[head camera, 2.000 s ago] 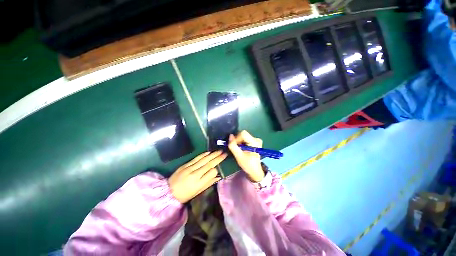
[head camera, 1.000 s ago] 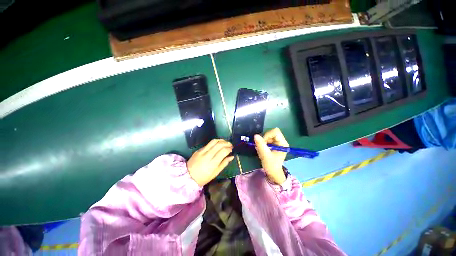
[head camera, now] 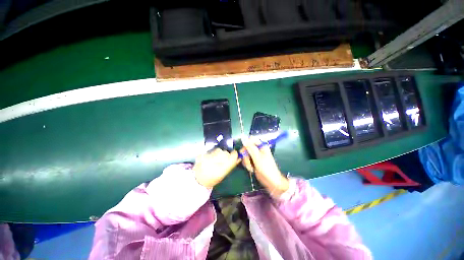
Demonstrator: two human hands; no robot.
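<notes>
My right hand (head camera: 265,168) holds a blue marker pen (head camera: 274,139), blurred, its rear end pointing up and right. My left hand (head camera: 216,166) is curled beside it, fingertips close to the pen's front end; whether it grips anything is unclear. A dark smartphone (head camera: 264,126) lies on the green bench just beyond my right hand, its lower part hidden by the hand and pen. A second dark smartphone (head camera: 216,121) lies to its left, its lower end behind my left hand.
A black foam tray (head camera: 316,147) with phones in its slots lies at the right. Stacked black trays (head camera: 203,46) stand on a wooden board (head camera: 254,63) behind a white strip. A blue sleeve (head camera: 453,147) of another person shows at the far right.
My right hand has left the phone's lower part, and my hands have come together at the pen. The pen now tilts upward. The view has shifted, showing more of the stacked trays.
</notes>
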